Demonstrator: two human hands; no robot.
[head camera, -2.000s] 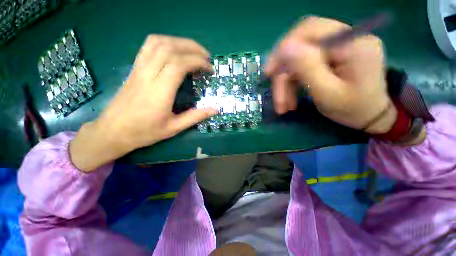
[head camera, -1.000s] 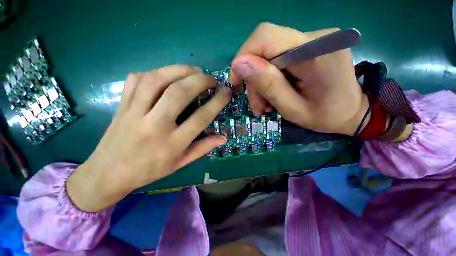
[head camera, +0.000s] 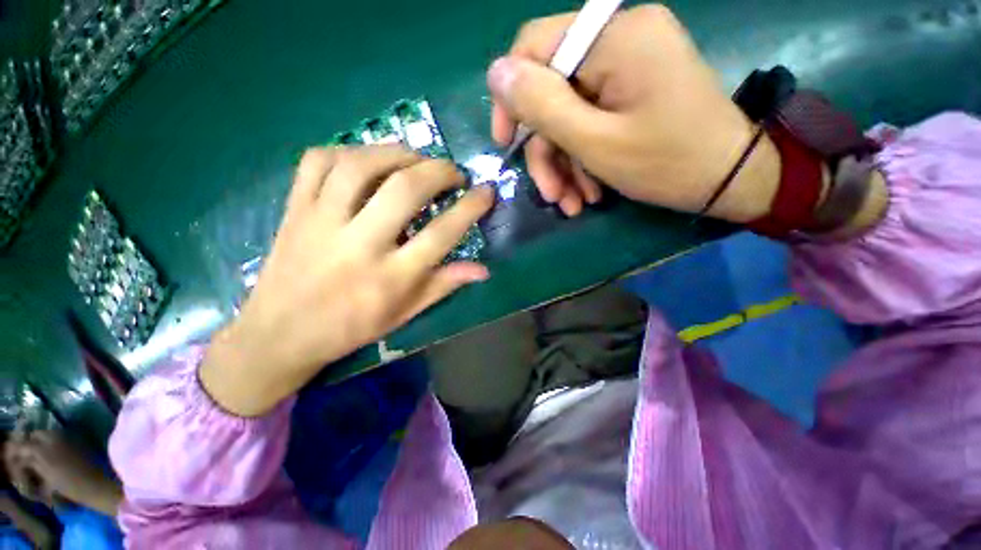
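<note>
The green PCB panel (head camera: 422, 131) lies tilted on the green mat, largely hidden under my left hand. My left hand (head camera: 355, 252) is spread over it, with thumb and fingertips at its right side, holding it down. My right hand (head camera: 635, 118) holds the tweezers (head camera: 584, 38) like a pen, their upper part white in glare. The tweezer tip points down at a dark sheet (head camera: 527, 220) right of the panel, by a bright glare patch and close to my left fingertips. I cannot tell whether the tip grips anything.
Another PCB panel (head camera: 113, 269) lies at the left. Rows of upright panels (head camera: 118, 48) stand at the far left. Dark reddish handles (head camera: 102, 365) lie at the left bench edge. Another person's hand (head camera: 54, 467) shows at lower left. A cord runs from my right wrist strap (head camera: 794, 188).
The view has turned and shifted. My right hand and tweezers have moved from over the panel to the dark sheet at its right. My left hand remains on the panel, its fingertips reaching the sheet.
</note>
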